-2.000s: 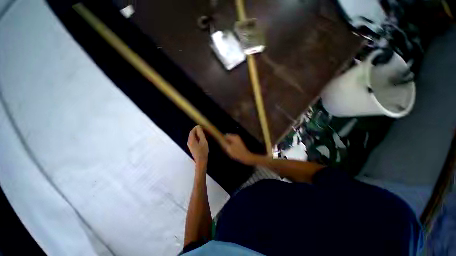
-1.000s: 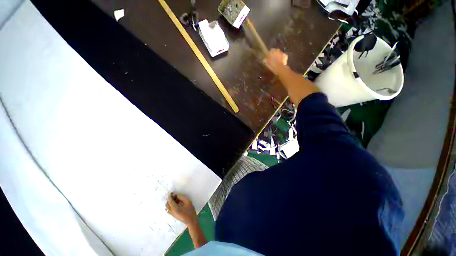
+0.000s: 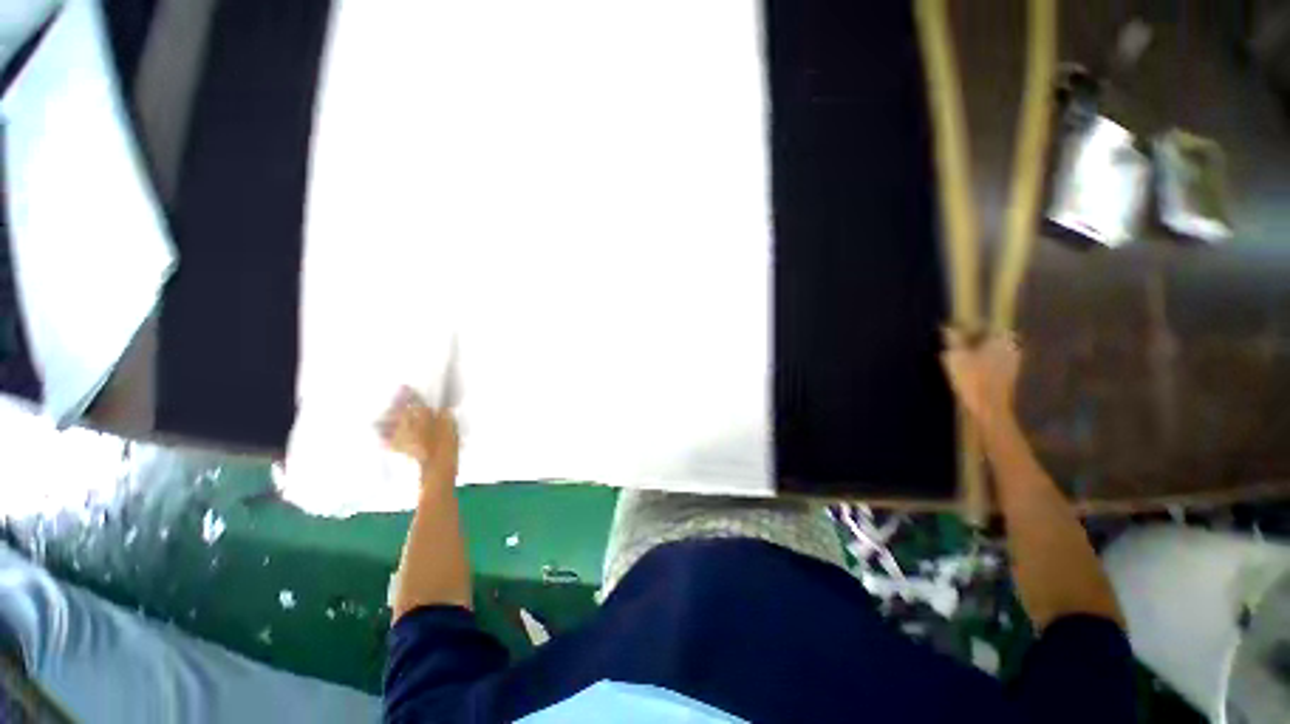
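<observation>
A white sheet (image 3: 545,212) lies lengthwise over black fabric (image 3: 863,269), which shows on both sides of it. My left hand (image 3: 422,427) is blurred on the sheet near its front edge. A thin grey line, a fold or a narrow object, runs up from its fingers; I cannot tell which. My right hand (image 3: 986,371) grips a yellow-tan yardstick (image 3: 1024,170) near its lower end. A second yardstick (image 3: 954,156) passes at or under the same hand, its end reaching the table's front edge. The two sticks form a narrow V.
An open white box (image 3: 1101,181) and a grey-brown block (image 3: 1191,184) lie on the brown table (image 3: 1132,382). A pale piece (image 3: 85,212) lies at far left. Scraps litter the green floor (image 3: 340,538). A white bin (image 3: 1188,608) stands at lower right.
The view has turned left. My right hand has brought its yardstick beside the other one, at the black fabric's right edge. My left hand remains over the white sheet.
</observation>
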